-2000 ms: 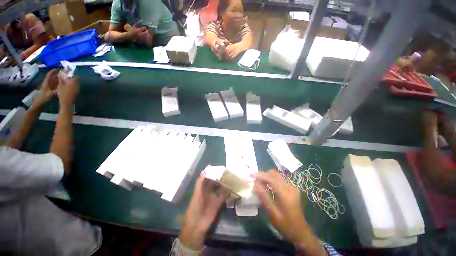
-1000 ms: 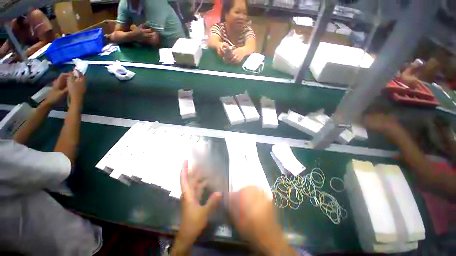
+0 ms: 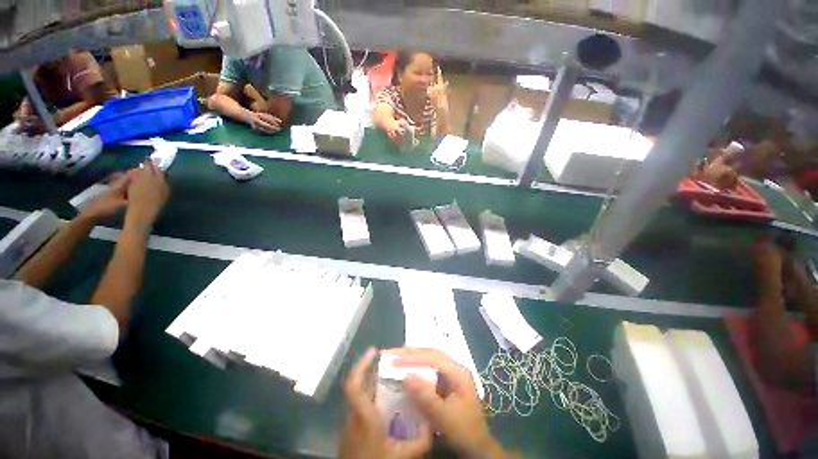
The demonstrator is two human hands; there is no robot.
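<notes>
A small white carton [image 3: 401,405] with a purple print is held between my two hands near the bench's front edge. My left hand [image 3: 366,414] grips its left side, and its lower part is cut off by the frame. My right hand [image 3: 448,399] is on its top and right side, with fingers over the upper end. Flat cartons [image 3: 435,314] lie just beyond my hands, partly hidden by them. A row of set-up cartons [image 3: 274,314] lies side by side at left.
Folded leaflets [image 3: 509,321] and rubber bands [image 3: 538,381] lie right of my hands. Cream-white bundles [image 3: 686,385] stand at far right. Open cartons [image 3: 433,233] lie beyond the white strip. A grey metal post [image 3: 664,152] slants down at right. A neighbour's arms [image 3: 126,238] reach in at left.
One second ago my hands were blurred, the left beside the carton row and the right over the flat cartons. Now both are together on a carton. The view has tilted up, showing the overhead frame.
</notes>
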